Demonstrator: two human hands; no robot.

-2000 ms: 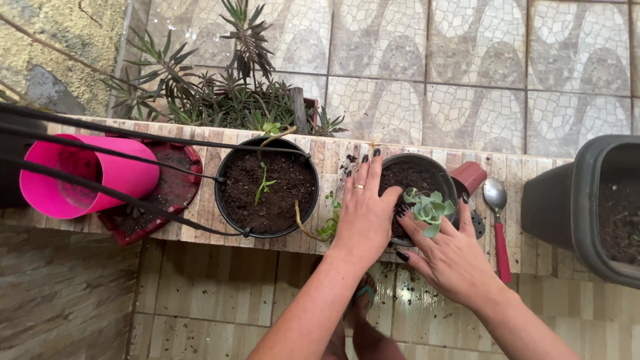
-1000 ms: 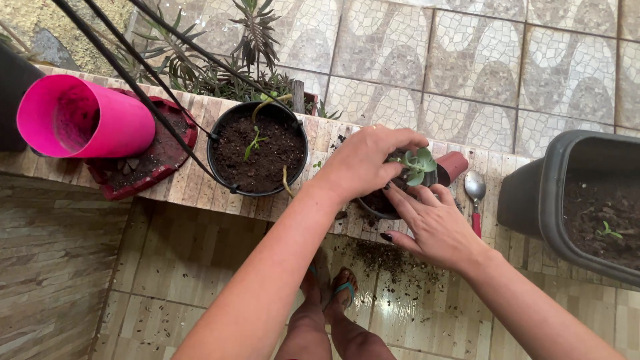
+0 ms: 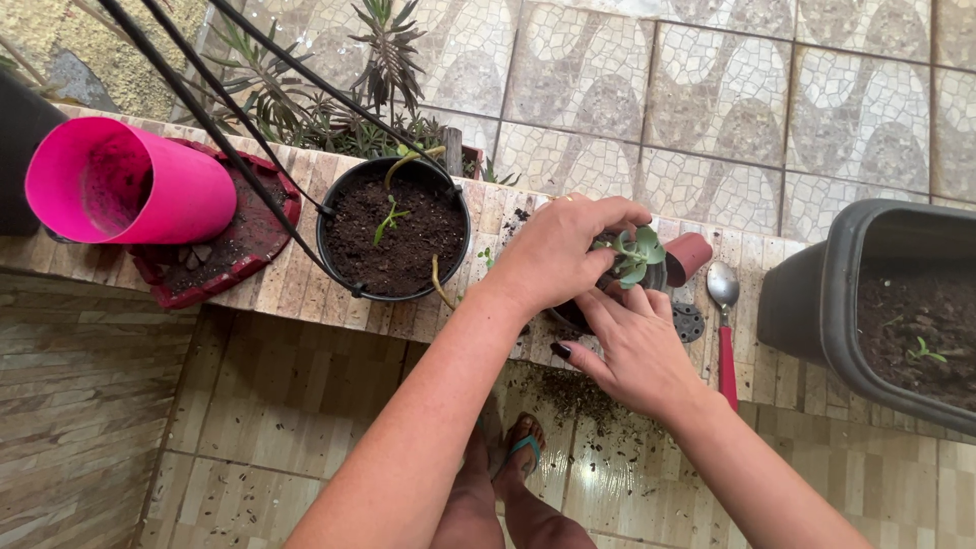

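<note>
My left hand (image 3: 560, 248) is at the far-left side of a small dark pot (image 3: 568, 314), its fingers curled beside a pale green succulent (image 3: 637, 255); whether they grip the plant is hidden. Lower down, my right hand (image 3: 629, 343) reaches over the pot's near side, fingertips among the soil under the leaves and thumb spread apart. Both hands cover much of the pot. Just right of it lies a small reddish-brown pot (image 3: 688, 258) on its side. A metal spoon with a red handle (image 3: 727, 358) rests farther right, near a black perforated disc (image 3: 687, 322).
A hanging black pot (image 3: 393, 229) with soil and a sprout stands on the tiled ledge (image 3: 778, 374). Left are a pink pot (image 3: 191, 194) on its side and a red tray (image 3: 259, 255). A large grey planter (image 3: 793, 301) is at right. Soil is scattered on the floor below.
My left hand, flat at the pot's left side two seconds ago, has moved up beside the succulent with its fingers curled. The succulent now leans to the right. The view has shifted.
</note>
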